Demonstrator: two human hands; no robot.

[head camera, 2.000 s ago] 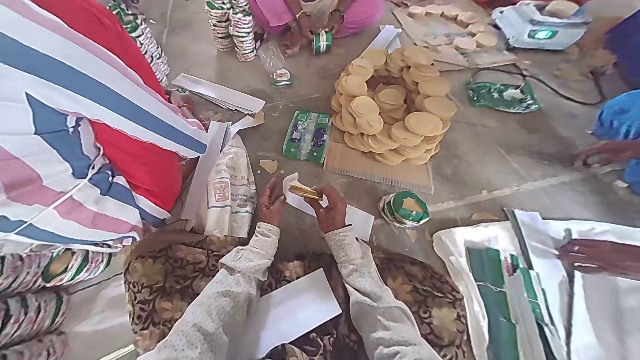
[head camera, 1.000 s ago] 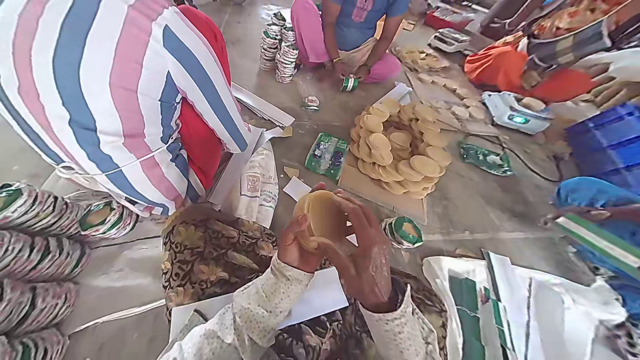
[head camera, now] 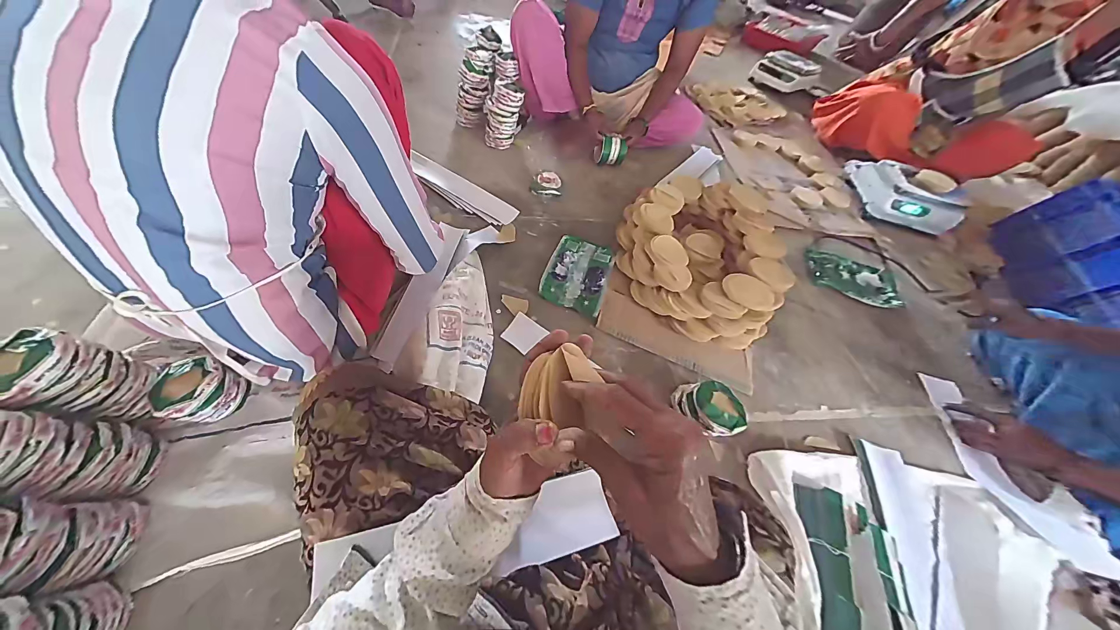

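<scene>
A small stack of thin round tan discs [head camera: 544,385] stands on edge between my hands, above my lap. My left hand [head camera: 521,451] grips the stack from below and the left, its thumb at the lower edge. My right hand [head camera: 647,446] lies along the right side, fingers at a folded tan piece [head camera: 577,366] on the stack. White paper sheets [head camera: 564,521] rest on my lap under my wrists. Beyond my hands, many more discs [head camera: 744,293] are heaped in a ring on a cardboard sheet [head camera: 682,346]. A green-wrapped round pack [head camera: 710,409] stands right of my right hand.
A person in a striped garment [head camera: 201,175] bends close at the left, above rows of wrapped packs [head camera: 70,376]. A green printed plastic packet [head camera: 576,276] and a printed white sack [head camera: 455,337] lie ahead. Other people sit across and at the right, near a digital scale [head camera: 910,197].
Two seconds ago my hands held a white paper and a small tan bundle; now the discs are between them. Since one second ago my right hand has closed in over the stack. The view has shifted.
</scene>
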